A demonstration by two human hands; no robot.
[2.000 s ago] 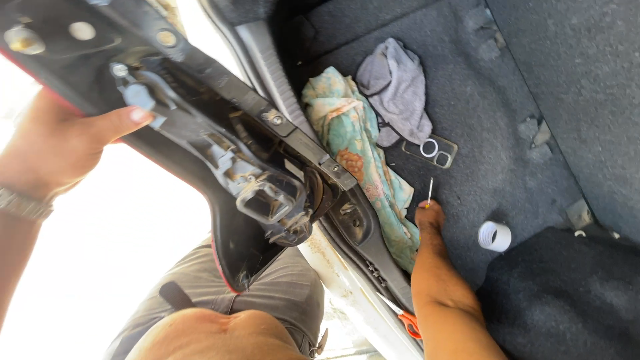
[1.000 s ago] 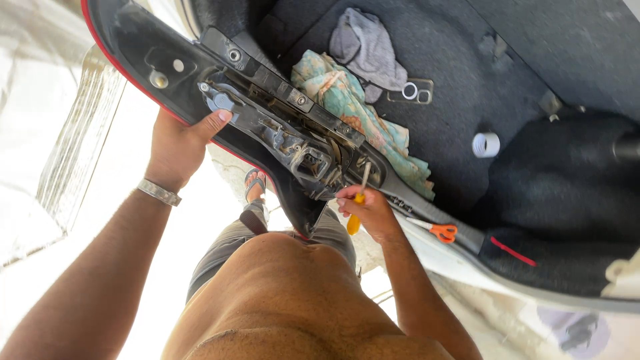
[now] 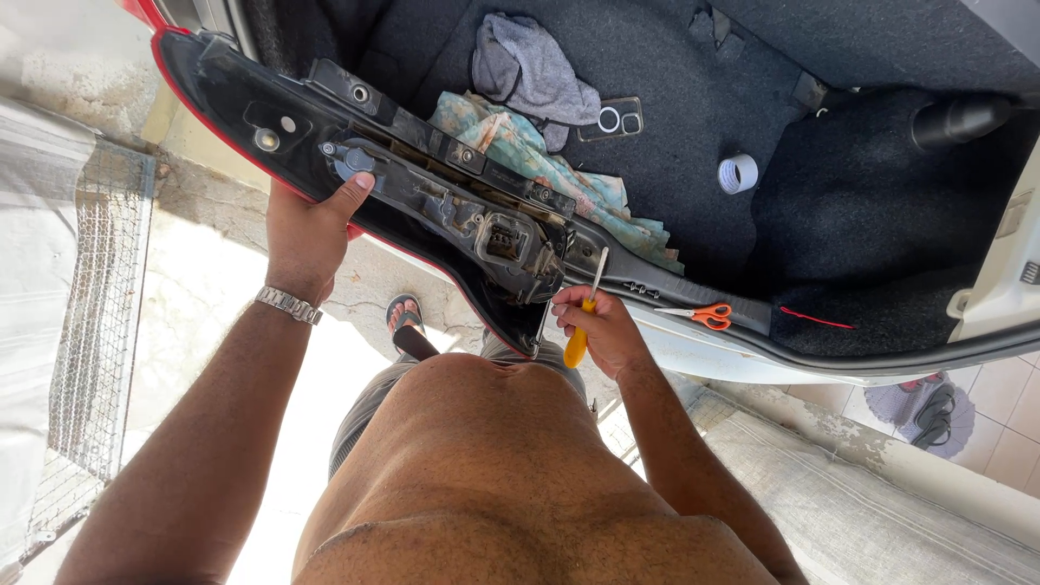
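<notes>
My left hand (image 3: 313, 231) grips the lower edge of a car's tail light assembly (image 3: 422, 203), thumb on its grey round socket. The assembly's black back faces me, with a dusty connector socket (image 3: 504, 238) near its right part and a red rim along its edge. At its right end, my right hand (image 3: 600, 325) holds a screwdriver with a yellow handle (image 3: 576, 346), its shaft pointing up. A thin metal rod stands between the fingertips of that hand and the assembly's lower tip; whether the fingers hold it I cannot tell.
Orange-handled scissors (image 3: 712, 316) lie on the boot sill (image 3: 747, 325), beside small dark clips. In the boot are a grey cloth (image 3: 528, 69), a floral cloth (image 3: 528, 154), a clear phone case (image 3: 631, 123), a white tape roll (image 3: 738, 174) and a red strip (image 3: 816, 318).
My right hand has come from the boot floor back to the right end of the tail light assembly, with the screwdriver in it. My left hand has kept its grip on the assembly.
</notes>
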